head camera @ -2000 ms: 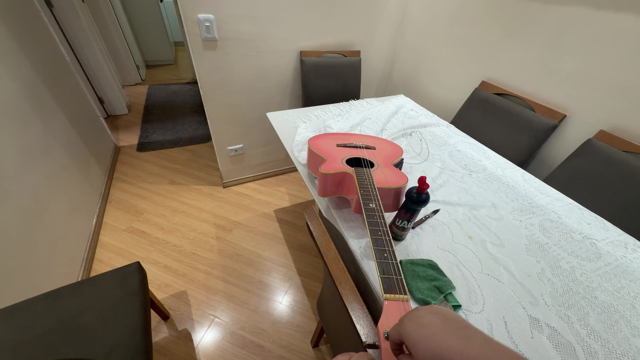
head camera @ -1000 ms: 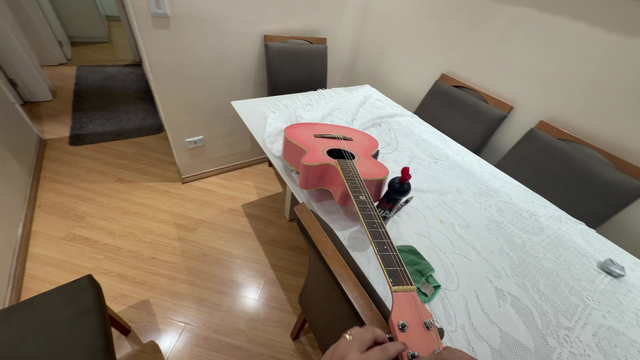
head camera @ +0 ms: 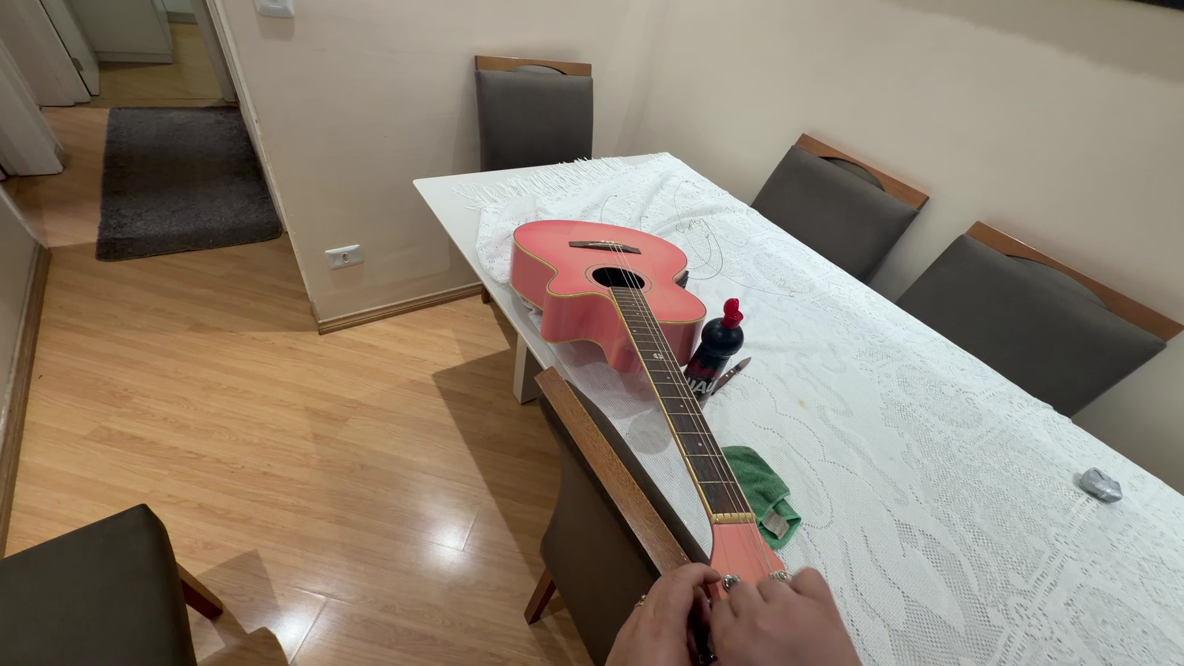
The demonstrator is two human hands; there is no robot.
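A pink acoustic guitar (head camera: 592,277) lies face up on the lace-covered table, its neck pointing toward me. My left hand (head camera: 661,615) is at the left edge of the headstock (head camera: 740,548), by the tuning pegs, with a ring on one finger. Over the headstock lies my right hand (head camera: 782,620), its fingers bent near the pegs; what its fingertips hold is hidden. A dark bottle with a red cap (head camera: 714,350) stands right of the neck, a small pointed tool (head camera: 733,375) beside it. A green cloth (head camera: 763,490) lies partly under the neck.
A chair (head camera: 601,481) stands against the table's near left side, close to my hands. More chairs (head camera: 837,208) line the far side, and one (head camera: 535,116) is at the table's end. A loose wire or string (head camera: 698,245) and a crumpled silvery item (head camera: 1101,485) lie on the lace tablecloth (head camera: 925,481).
My right hand, low at the frame's edge one second ago, now lies over the headstock beside my left hand. The view has shifted.
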